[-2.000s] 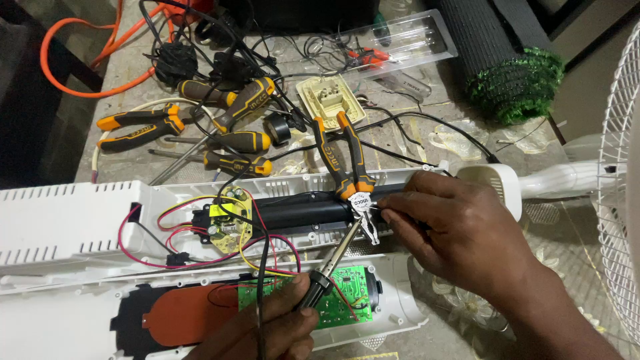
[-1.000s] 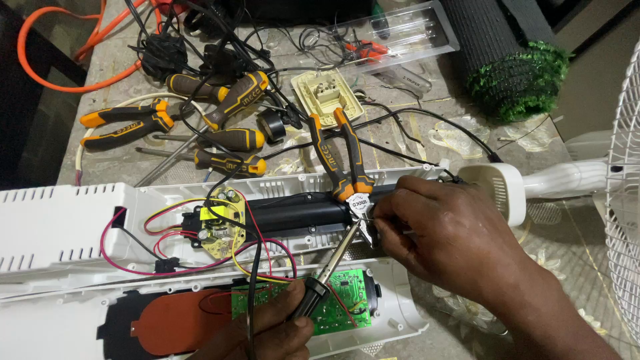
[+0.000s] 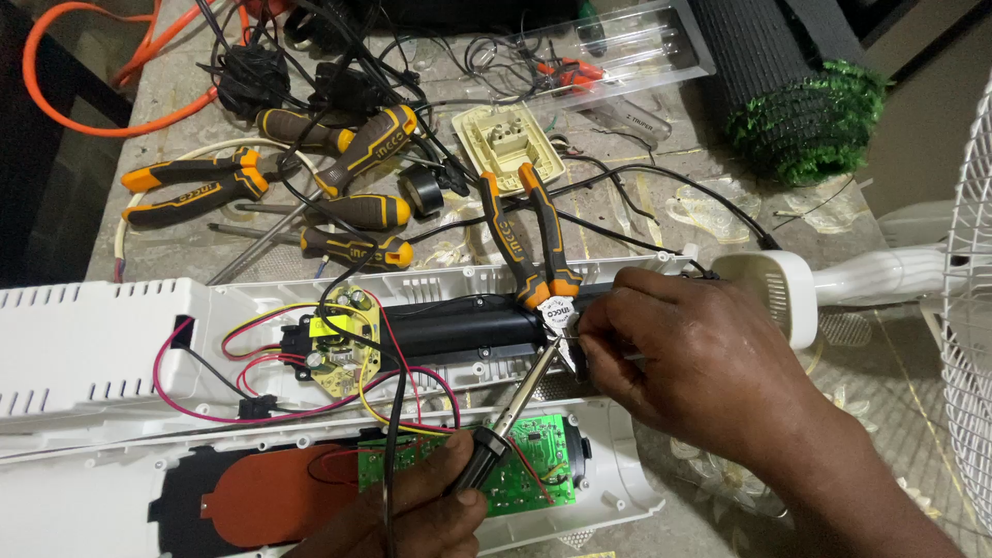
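Note:
My left hand (image 3: 430,504) grips a soldering iron (image 3: 508,411) by its black handle, over the green circuit board (image 3: 535,442). The iron's tip meets the jaws of orange-and-black pliers (image 3: 540,248), which rest across a black tube (image 3: 465,329) in the opened white plastic housing (image 3: 101,341). My right hand (image 3: 682,341) is beside the jaws, thumb and forefinger pinched; a thin wire seems to be between them, mostly hidden. A yellowish circuit board (image 3: 345,345) with red, yellow and black wires lies left of the tube. An orange-brown panel (image 3: 271,496) lies in the lower housing half.
Diagonal cutters (image 3: 201,186), several screwdrivers (image 3: 356,248), black tape (image 3: 421,190) and a cream socket box (image 3: 508,147) lie behind the housing among tangled black cables. A clear plastic tray (image 3: 620,54) and a rolled green mat (image 3: 798,101) stand farther back. A white fan grille (image 3: 969,310) is at the right.
The view has shifted slightly. The right hand's fingers have moved a little at the plier jaws; the iron stays in my left hand with its tip there.

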